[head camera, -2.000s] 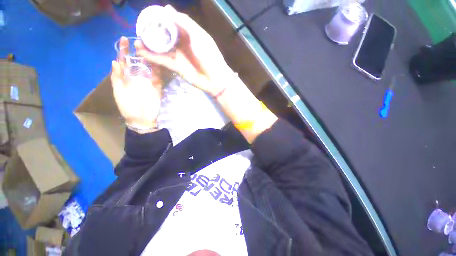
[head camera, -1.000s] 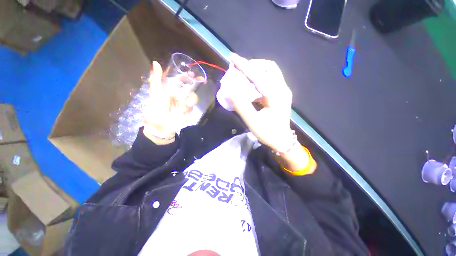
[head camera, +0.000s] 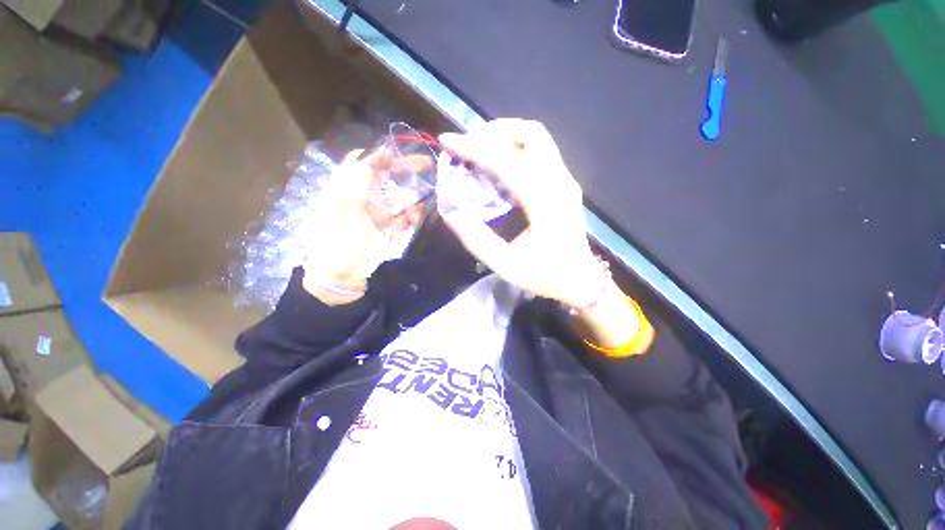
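Observation:
My left hand (head camera: 358, 223) is shut on a clear plastic cup (head camera: 406, 171), whose open rim faces up and toward my right hand. My right hand (head camera: 534, 212) is shut on a pale cup-shaped housing (head camera: 468, 192) just right of the clear cup's rim. Red lead wires (head camera: 417, 138) run between the housing and the clear cup's mouth. The housing is partly covered by my fingers, and both hands are washed out by glare. I cannot tell whether housing and cup touch.
An open carton (head camera: 197, 223) with a heap of clear covers (head camera: 278, 243) is below the left hand. The black bench (head camera: 767, 238) holds a phone (head camera: 655, 23), a blue-handled tool (head camera: 713, 107) and pale housings (head camera: 910, 336) at far right. Its metal edge (head camera: 663, 274) runs beside the right forearm.
Over the two seconds, both hands moved right and lower in view, and the red wires came into sight between the parts. Since one second ago, the clear cup and housing have come closer together.

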